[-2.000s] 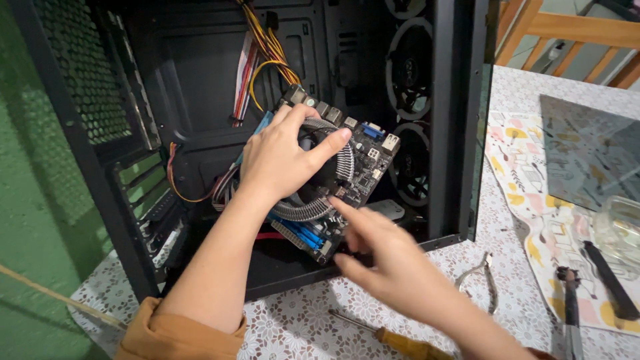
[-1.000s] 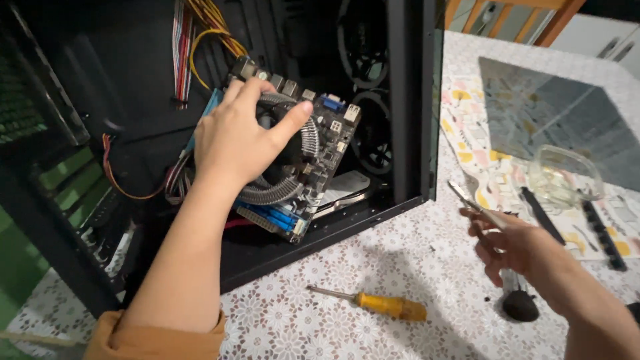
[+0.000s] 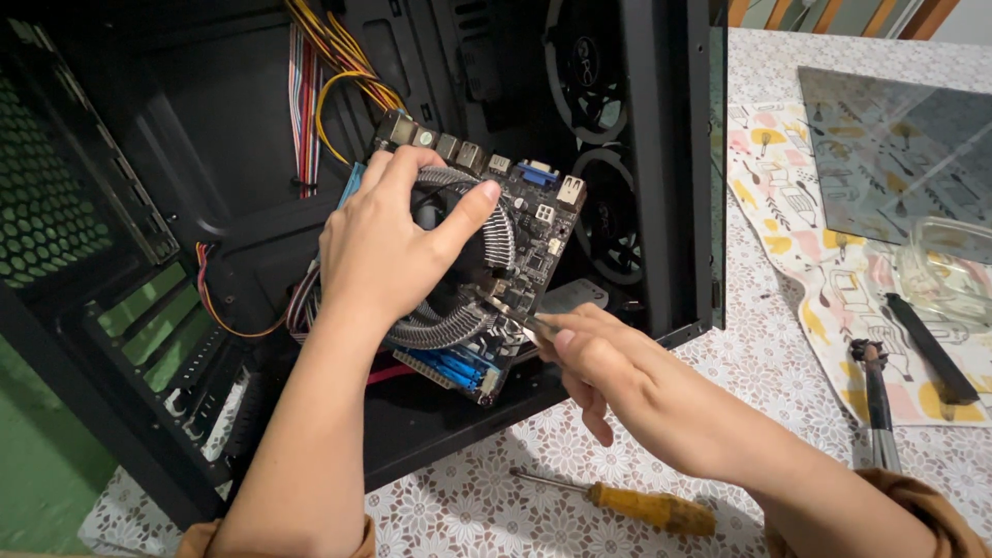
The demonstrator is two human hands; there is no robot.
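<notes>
My left hand [image 3: 387,240] grips a round CPU cooler [image 3: 500,232] on a computer motherboard [image 3: 542,248]. The board is tilted inside an open black PC case [image 3: 666,194]. A slim metal tool [image 3: 519,316], likely tweezers, is held in my right hand [image 3: 612,356], its tip at the cooler's lower right edge. Blue slots [image 3: 446,368] show at the board's lower end. The palm and fingers of my left hand hide part of the cooler.
A yellow-handled screwdriver [image 3: 651,508] lies on the lace tablecloth [image 3: 449,504] before the case. At right are a brush [image 3: 876,387], a black strip [image 3: 930,349], a clear plastic container [image 3: 945,271] and a dark glass panel [image 3: 899,147]. Loose cables [image 3: 349,62] hang inside the case.
My right hand first left the board for the right side of the table, where it held the slim tool; now it is back at the cooler with it. My left hand has stayed on the cooler.
</notes>
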